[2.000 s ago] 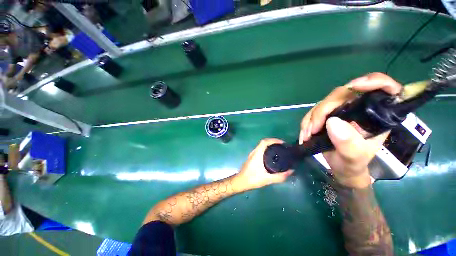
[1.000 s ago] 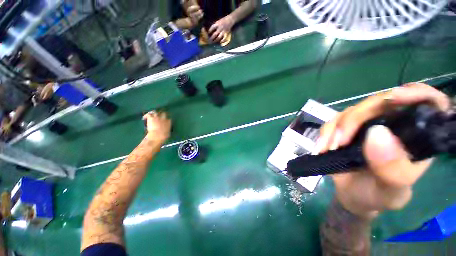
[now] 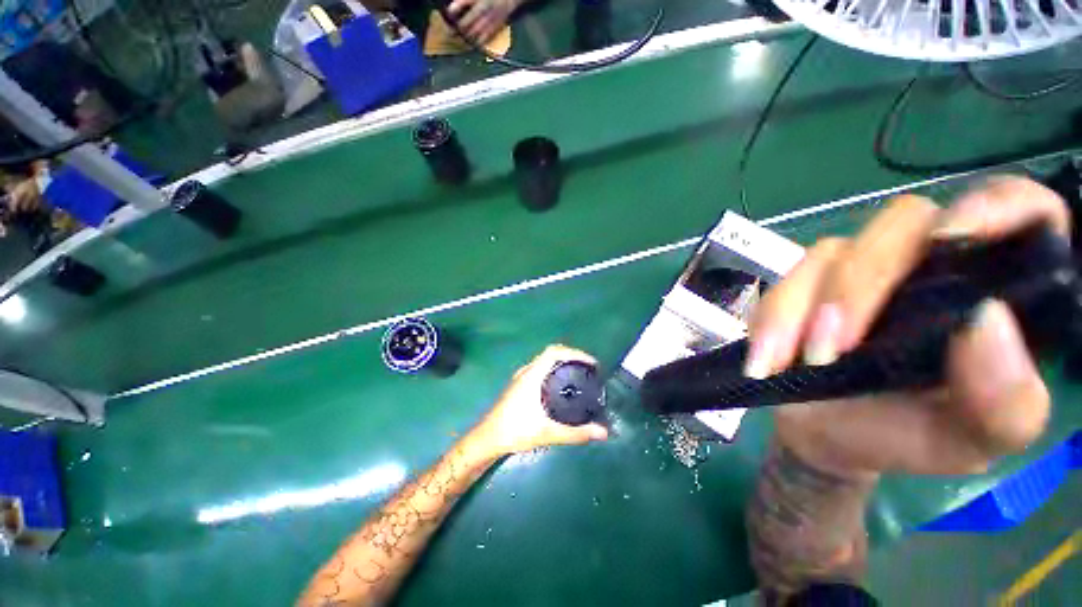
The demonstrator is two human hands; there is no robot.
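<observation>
My left hand [image 3: 522,415] is closed around a black cylindrical housing [image 3: 572,393], held with its dark round end up over the green table. My right hand [image 3: 902,320] holds the black electric screwdriver [image 3: 771,370], slanting down left; its lower end is close to the right of the housing, apart from it. The driver bit cannot be made out. A housing with a bright ring end [image 3: 411,345] stands left of my left hand. Tiny silvery screws [image 3: 685,443] lie loose below the white screw feeder [image 3: 679,328], which the driver partly hides.
Two black housings [image 3: 536,174] stand on the green belt beyond the white line [image 3: 522,285], and more lie at far left. A white fan [image 3: 937,30] is at top right. Blue boxes [image 3: 366,62] and another person's hand [image 3: 484,18] are at the top. Black cables cross the belt at right.
My left hand has come from the belt back to the near table and now holds a housing upright. The driver's end is now near it. The view has shifted.
</observation>
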